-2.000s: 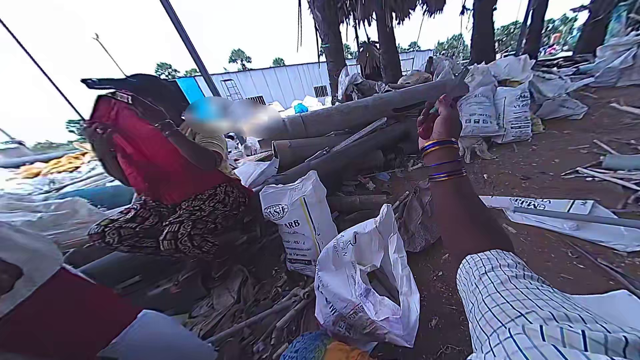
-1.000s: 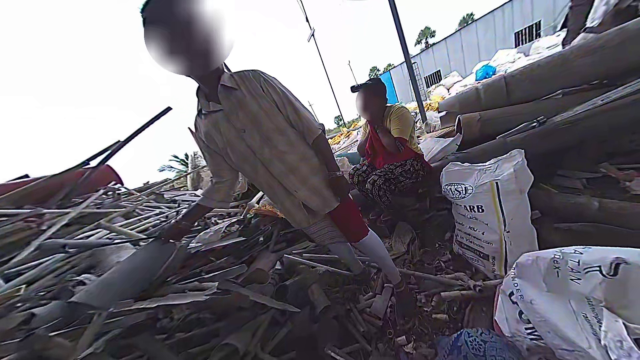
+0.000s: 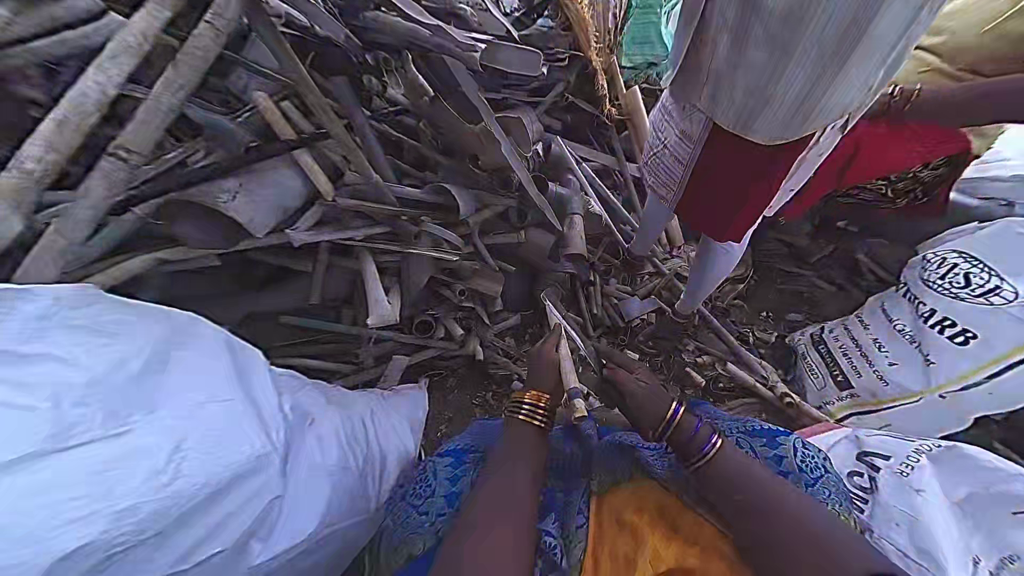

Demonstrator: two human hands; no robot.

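Note:
Low in front of my lap, my left hand (image 3: 543, 362) is closed around a short length of pale pipe (image 3: 570, 374), which slants away from me. Beside it my right hand (image 3: 632, 384) grips something with a thin bright edge (image 3: 570, 330), perhaps a blade; its handle is hidden in the fingers. That edge lies along the pipe's right side; whether they touch cannot be told. Scrap pipe pieces (image 3: 424, 324) lie just beyond both hands.
A large white sack (image 3: 144, 432) bulges at the left. Two printed sacks (image 3: 920, 320) lie at the right. Broken pipes and split lengths (image 3: 240, 196) are heaped ahead. Another person's legs (image 3: 704, 264) stand close ahead to the right, with a second person in red (image 3: 888, 160) behind.
The view has swung down to my lap and the scrap. My right hand, raised two seconds ago, is now low beside my left. The person in the checked shirt now stands nearer the sacks.

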